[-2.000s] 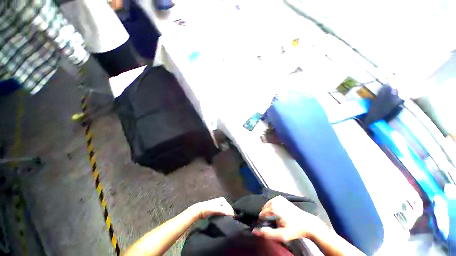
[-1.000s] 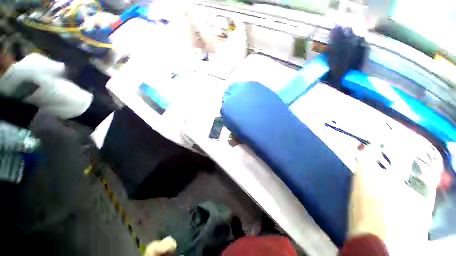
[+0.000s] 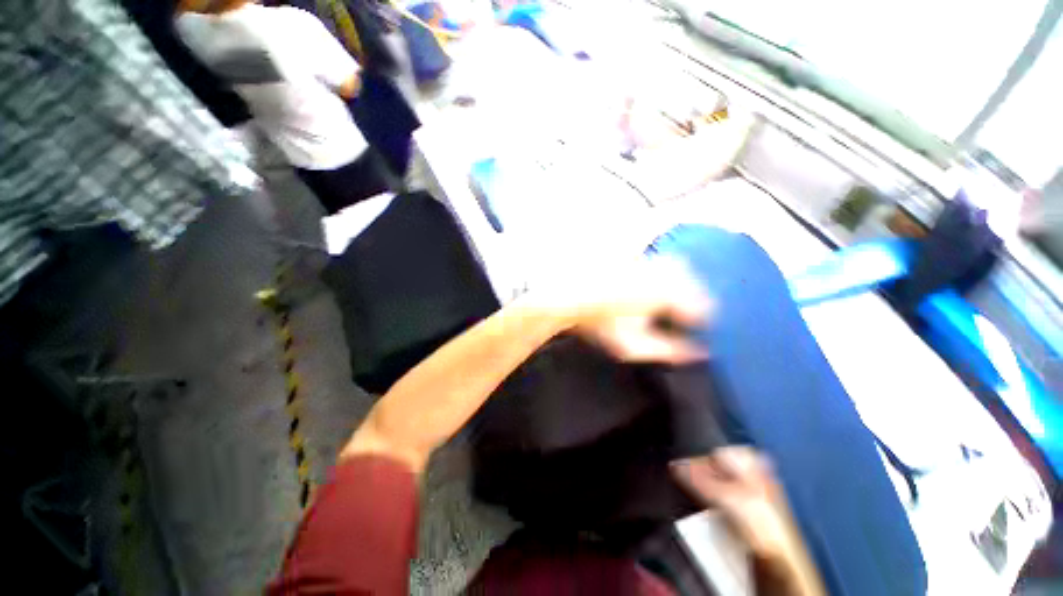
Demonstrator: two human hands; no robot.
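Observation:
A dark garment hangs between my arms, its upper edge against the left side of the blue padded arm. My left hand is at the garment's far upper edge, beside the pad, blurred, with fingers bent onto the cloth. My right hand is at the garment's near edge, beside the pad, also blurred, and seems to pinch the cloth. The garment's type cannot be told; its lower part is hidden below my body.
A white-covered table runs under the pad. Dark garments hang at its left side. A person in a white top stands at the upper left, near a checked garment. Yellow-black tape marks the grey floor.
One second ago my right arm reached over the pad and my left hand was low, away from it. Now both hands are at a dark garment beside the pad. The view has shifted.

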